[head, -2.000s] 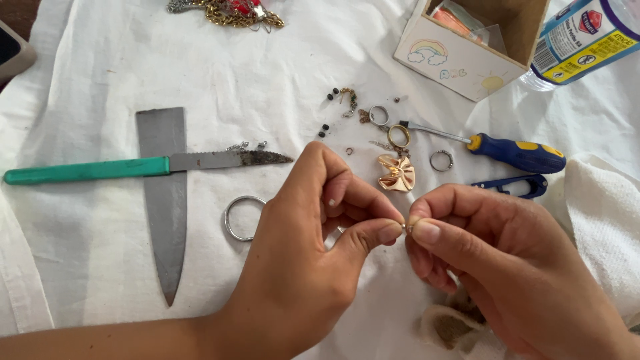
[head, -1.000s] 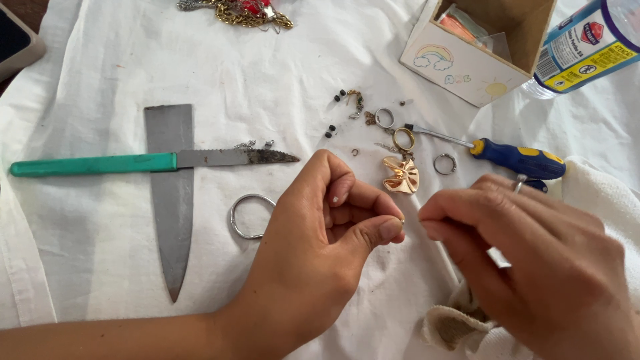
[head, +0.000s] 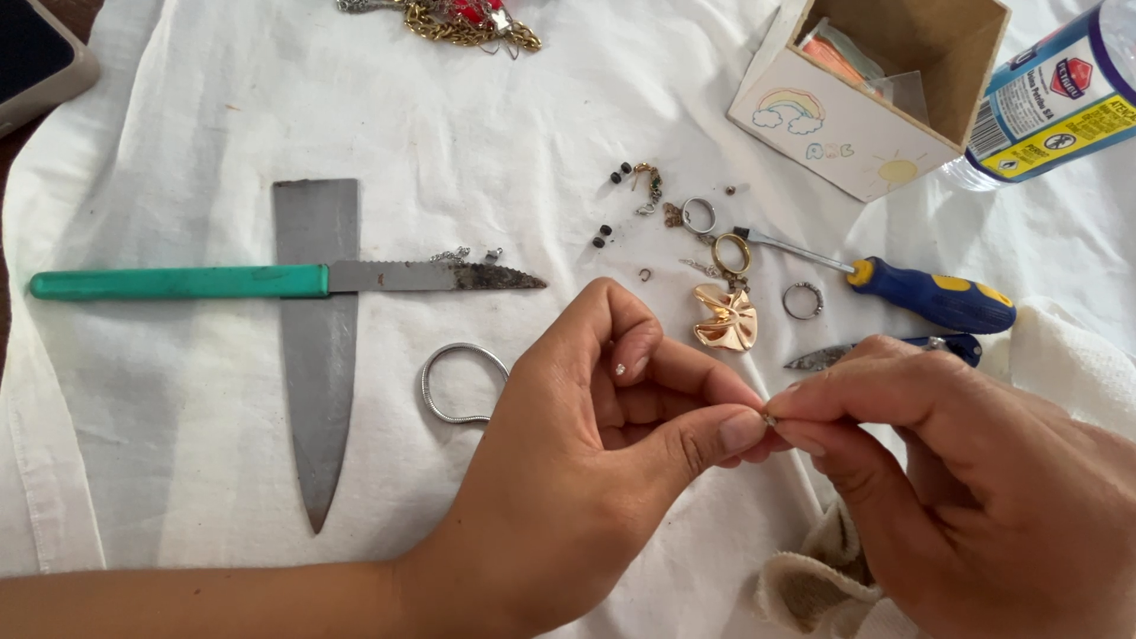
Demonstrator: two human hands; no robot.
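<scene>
My left hand point(head: 603, 444) and my right hand point(head: 958, 461) meet at their fingertips, both pinching a tiny gold-coloured jewelry piece point(head: 769, 419). Most of the piece is hidden by the fingers. A small clear stone shows on a curled finger of my left hand. Just above the hands lie a gold-coloured fan-shaped ornament point(head: 726, 318), a gold ring point(head: 731, 254), a silver ring point(head: 698, 215) and a thin ring point(head: 803, 301). Several black beads point(head: 605, 231) and bits of chain are near them. A silver snake-chain bracelet point(head: 426, 382) is partly behind my left hand.
A green-handled serrated knife point(head: 177, 282) crosses a loose blade point(head: 319, 408) at left. Right of the jewelry are a blue-and-yellow screwdriver point(head: 932, 293) and a folding knife point(head: 821, 357). Behind stand a decorated box point(head: 834, 133) and a bottle point(head: 1047, 98); tangled chains point(head: 461, 27) lie at the top.
My right hand was apart from the left one second ago; its fingertips are now back against the small piece. The left hand has kept its pinch.
</scene>
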